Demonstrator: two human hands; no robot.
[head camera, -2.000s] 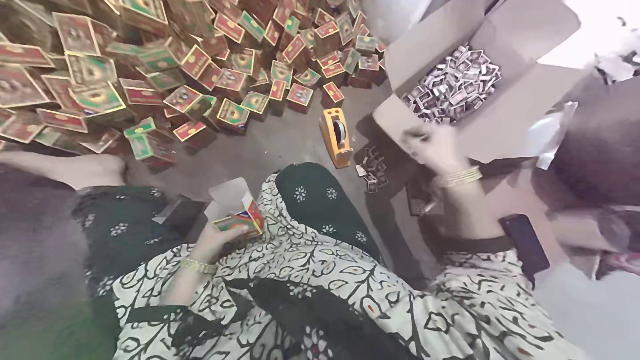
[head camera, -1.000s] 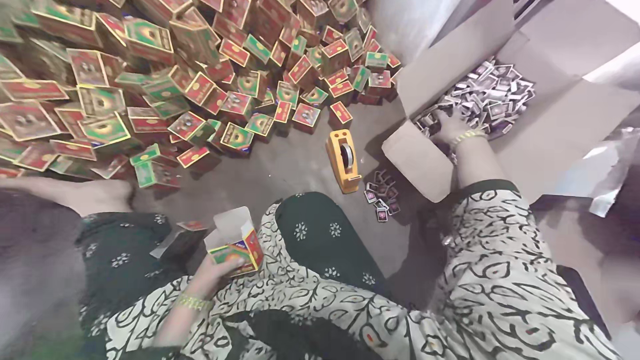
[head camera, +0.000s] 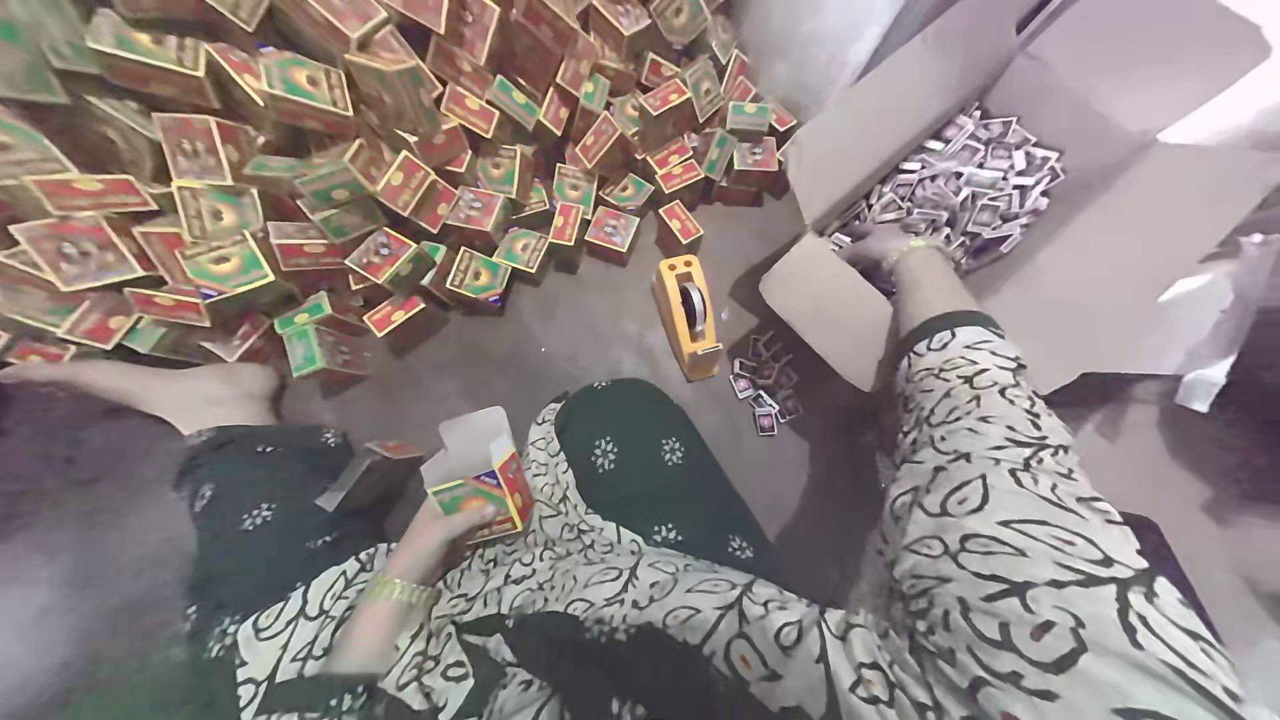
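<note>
My left hand (head camera: 450, 532) holds a small red, green and yellow carton (head camera: 487, 500) at my lap, its white top flaps standing up. At the right, my right hand (head camera: 880, 250) reaches into a large cardboard box (head camera: 830, 305), at the near edge of a heap of small matchbox-like packets (head camera: 975, 180). Its fingers are partly hidden, so whether it grips any packet does not show. A yellow tape dispenser (head camera: 688, 315) stands on the floor between my hands. Several loose small packets (head camera: 765, 385) lie on the floor between the dispenser and the box.
A large pile of red and green cartons (head camera: 400, 180) covers the floor at the upper left. My bare foot (head camera: 220, 390) is beside its near edge. Another carton (head camera: 370, 470) lies by my left leg. Clear plastic (head camera: 1225, 330) is at the far right.
My right hand has moved from above the near side of the cardboard box into it, among the packets. My left hand keeps hold of the opened carton.
</note>
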